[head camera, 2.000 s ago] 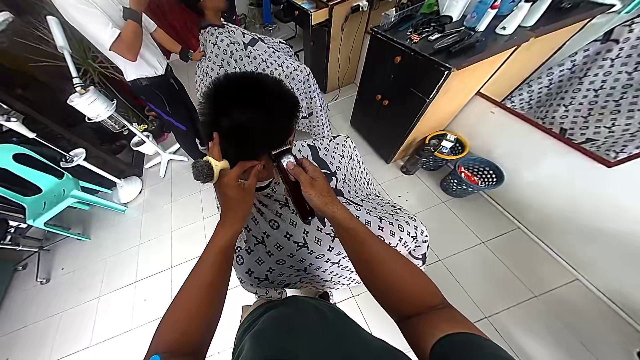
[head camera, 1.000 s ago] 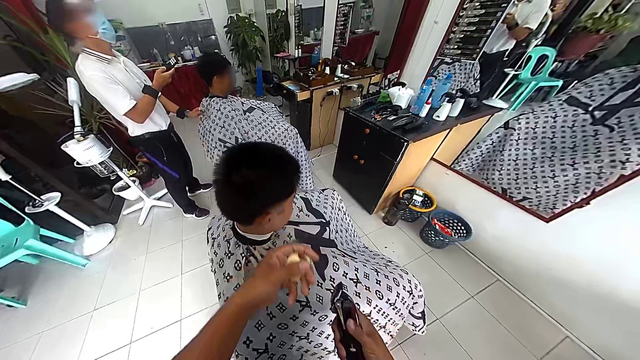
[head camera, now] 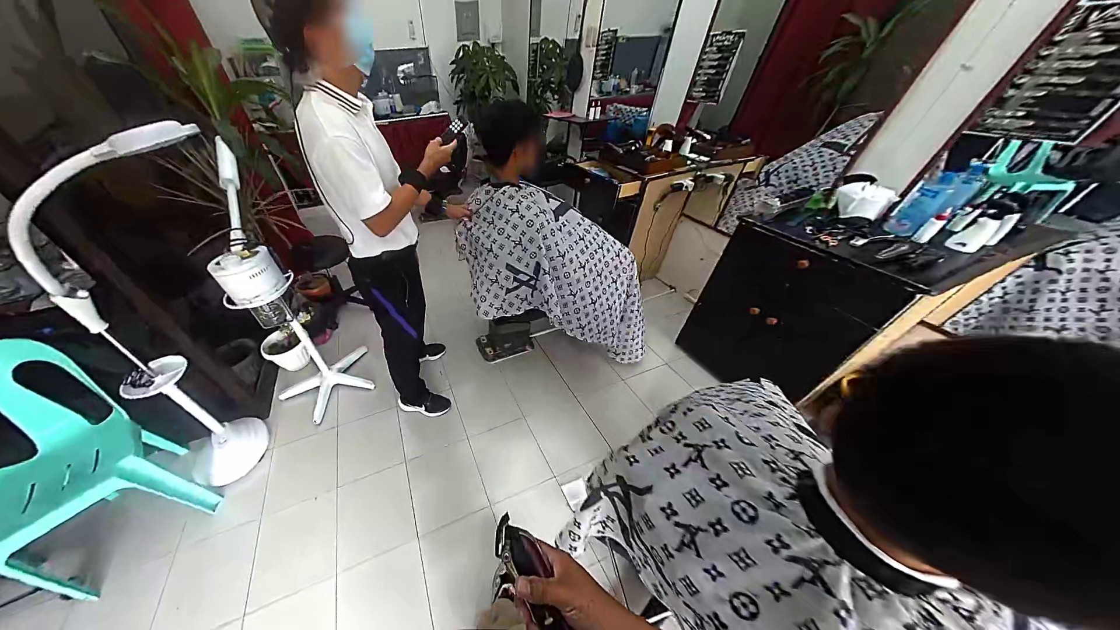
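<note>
My right hand [head camera: 573, 591] comes up from the bottom edge, closed around a dark hair clipper [head camera: 529, 569] whose blade end points up and left. A blurred beige thing [head camera: 500, 615] touches or overlaps the clipper's lower left side; I cannot tell what it is. My left hand is not plainly visible. To the right of my hand, a seated person's dark-haired head [head camera: 980, 464] is close to the camera. A black and white neck band [head camera: 862, 542] circles the neck above a white patterned barber cape [head camera: 726, 499]. The clipper is apart from the hair.
A co-worker [head camera: 359, 166] stands beside another caped, seated person [head camera: 551, 254]. At left are a green plastic chair [head camera: 66, 437] and white wheeled or footed stands [head camera: 249, 276]. A black cabinet [head camera: 787, 306] carries bottles and tools near wall mirrors.
The view has swung strongly, putting the near seated person at the right. The clipper, by the neck two seconds ago, is now away from the head. My left hand has left plain view.
</note>
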